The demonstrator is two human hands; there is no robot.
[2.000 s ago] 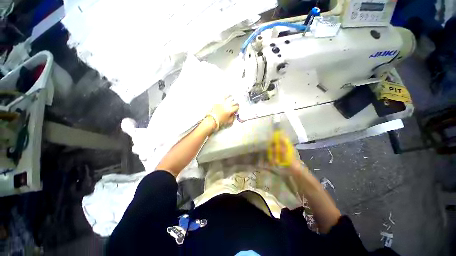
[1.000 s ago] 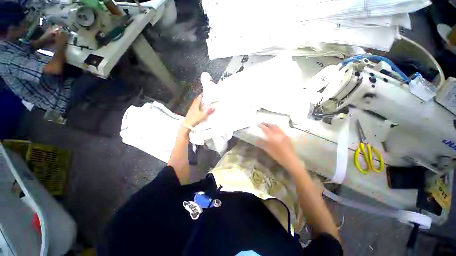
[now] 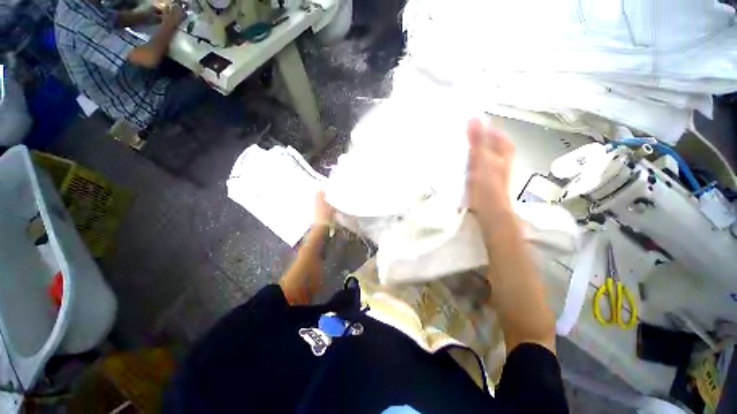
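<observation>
A white garment piece (image 3: 388, 166) lies across the table's left end and hangs over its front edge towards my lap. My left hand (image 3: 323, 212) is at the piece's left edge, partly covered by the cloth; its fingers are mostly hidden. My right hand (image 3: 490, 158) is over the cloth's right part, blurred, fingers pointing away from me; its grip is unclear. The sewing machine (image 3: 663, 214) stands at the right. Scissors with yellow handles (image 3: 615, 303) lie on the table in front of it. A white strip (image 3: 579, 283) hangs over the table's front edge.
A large pile of white panels (image 3: 566, 57) fills the back right. Another white piece (image 3: 271, 190) is low at the left. A grey-white tub (image 3: 85, 299) and a yellow crate (image 3: 89, 198) stand at far left. A person in a checked shirt (image 3: 101, 48) sits at another machine table (image 3: 234, 69). A black flat object (image 3: 664, 344) lies beside the scissors.
The scissors left my right hand between the first two frames and lie on the table. My right hand has moved farther back over the cloth. The view has swung left, and the cloth is spread differently.
</observation>
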